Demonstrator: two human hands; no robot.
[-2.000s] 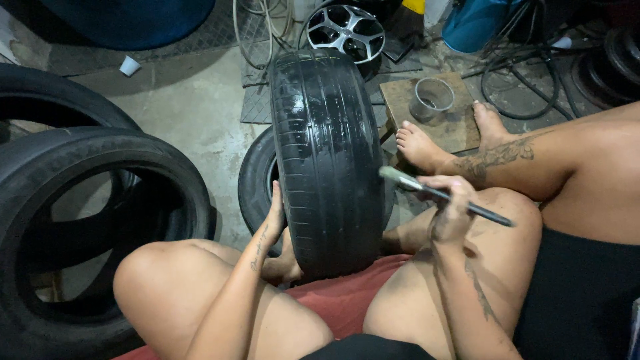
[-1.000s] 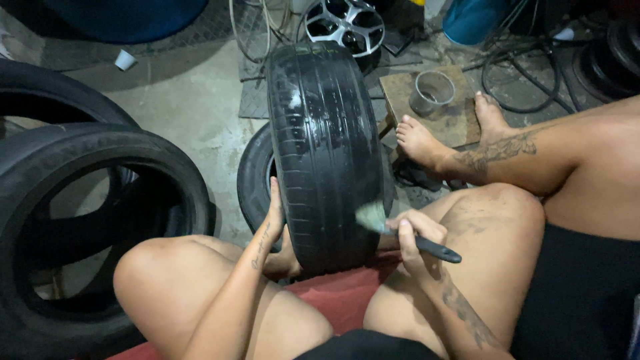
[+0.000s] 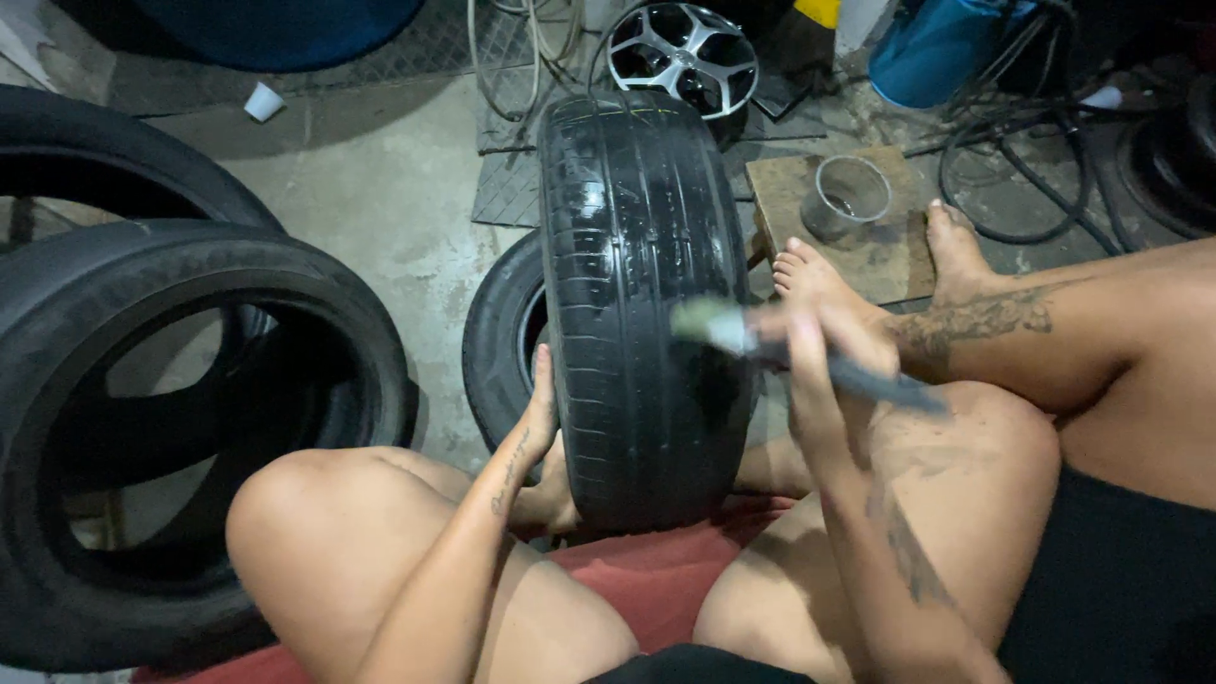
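Observation:
A black rubber tire (image 3: 646,380) stands upright between my legs, its tread facing me and shiny wet on the upper part. My left hand (image 3: 543,408) rests against the tire's left side, with part of the hand hidden behind the edge. In my right hand (image 3: 817,332) is a paintbrush (image 3: 727,328) with a dark handle, blurred by motion. Its pale bristles are over the right part of the tread; whether they touch it I cannot tell. A clear plastic cup (image 3: 845,201) with a little dark liquid sits on a small wooden stool (image 3: 902,261) to the right.
Two large tires (image 3: 332,275) lie at the left, and another tire (image 3: 499,332) is behind the upright one. An alloy wheel (image 3: 684,59), a blue bucket (image 3: 936,52) and black hoses (image 3: 1007,228) are at the back. Another person's tattooed leg (image 3: 1073,313) extends in from the right. A white cup (image 3: 264,102) lies on the floor.
My right hand first brought the brush down to the lower right of the tread, then up along it. My left hand has stayed at the tire's left side.

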